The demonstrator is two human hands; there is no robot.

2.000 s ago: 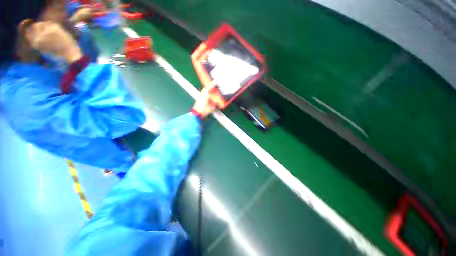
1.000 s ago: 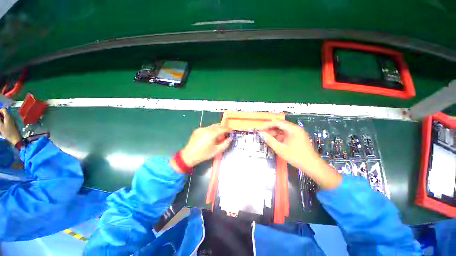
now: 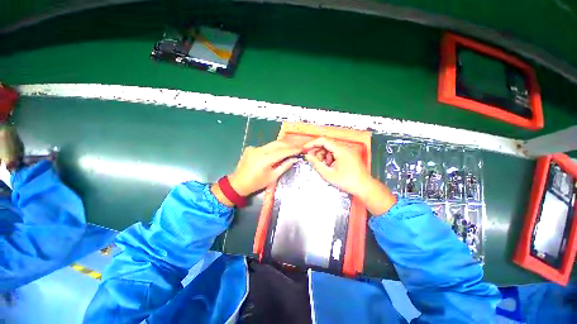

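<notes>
A tablet unit (image 3: pixel 308 215) with a bright silver-white area lies in an orange-red foam frame (image 3: pixel 359 237) on the bench in front of me. My left hand (image 3: pixel 264 167) is over the frame's top left part, fingertips near the tablet's top end, with a dark red band on the wrist. My right hand (image 3: pixel 341 167) is over the top end, its fingers curled and close to the left fingertips. A tiny dark bit shows at the fingertips; I cannot tell what it is or which hand holds it. The hands hide much of the tablet's top end.
A clear component tray (image 3: pixel 436 183) lies right of the frame. Another framed tablet (image 3: pixel 555 212) is at the far right. Beyond the white rail (image 3: pixel 190 100), the belt carries a framed unit (image 3: pixel 493 79) and an unframed tablet assembly (image 3: pixel 205 50). Another person's sleeve (image 3: pixel 47 209) is at left.
The view has swung and tilted since the earlier frames. The framed tablet came from over the belt to the bench. Since one second ago, my hands have come closer together at its top end.
</notes>
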